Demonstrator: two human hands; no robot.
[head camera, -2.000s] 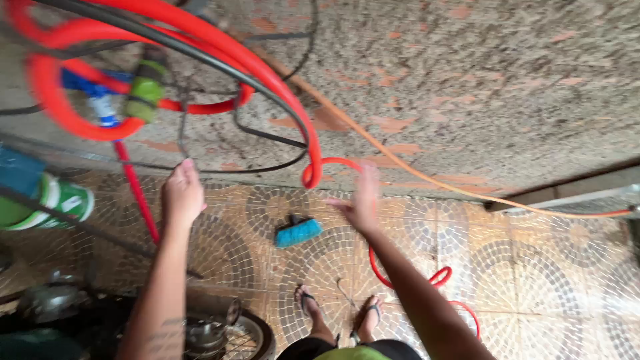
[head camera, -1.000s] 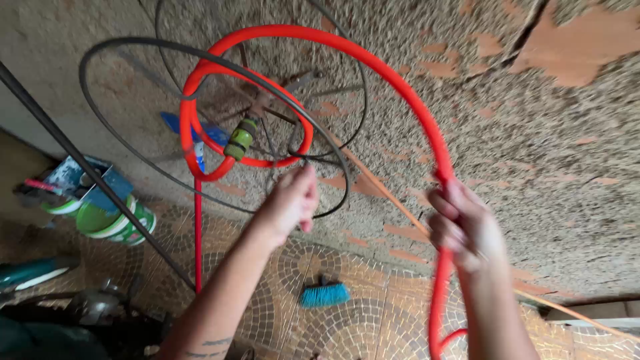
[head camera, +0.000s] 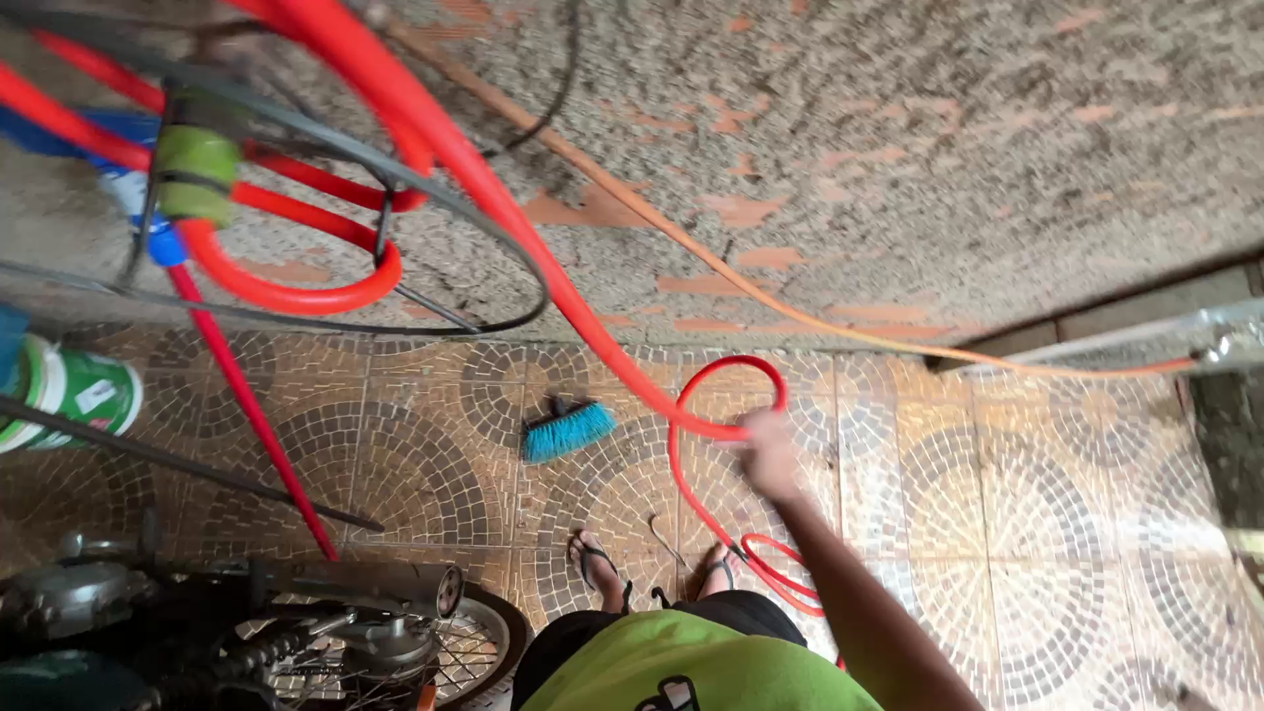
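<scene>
A red hose (head camera: 578, 311) runs from the upper left down to my right hand (head camera: 773, 456), which is closed around it and somewhat blurred. Past that hand the hose loops and trails down toward my feet. At the upper left, more turns of the hose lie around a dark wire hoop rack (head camera: 528, 267) by the wall, with a green hose fitting (head camera: 197, 173) among them. A thinner orange hose (head camera: 681, 237) stretches along the rough wall. My left hand is out of view.
On the tiled floor lies a blue-bristled broom head (head camera: 570, 433). A motorcycle (head camera: 346, 617) stands at the lower left, and a green and white bucket (head camera: 99, 390) at the left edge. A red pole (head camera: 237, 385) and a dark rod (head camera: 197, 469) slant across the left side.
My left hand, near the wire rack a second ago, has left the view. My right hand still holds the red hose, now lower, with a small loop beside it. The view has shifted.
</scene>
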